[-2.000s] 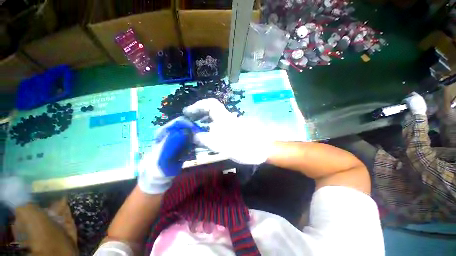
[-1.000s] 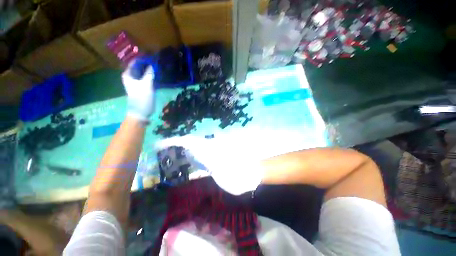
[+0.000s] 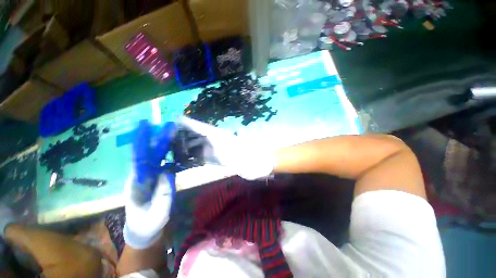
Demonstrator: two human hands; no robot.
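My right hand (image 3: 234, 149), in a white glove overexposed by the light, holds a dark part-built assembly (image 3: 189, 147) above the near edge of the turquoise mat (image 3: 304, 117). My left hand (image 3: 149, 176), in a white glove with blue palm and fingers, is just left of the assembly, palm side showing and blurred. Something small and shiny shows near its fingertips, too blurred to name. A heap of small black parts (image 3: 231, 100) lies on the mat beyond my hands, with silvery pieces at its right side.
A blue bin of dark parts (image 3: 193, 66) stands behind the heap, by a metal post (image 3: 261, 38). Left are another blue bin (image 3: 68, 108), a second black heap (image 3: 73, 146), a dark-handled tool (image 3: 81, 181) and a neighbour's arm (image 3: 51, 247). Discs with red wires (image 3: 353, 24) lie far right.
My left hand has come back from the blue bin to beside the assembly, its blue palm now showing. My right hand still holds the assembly. The view has shifted and tilted slightly.
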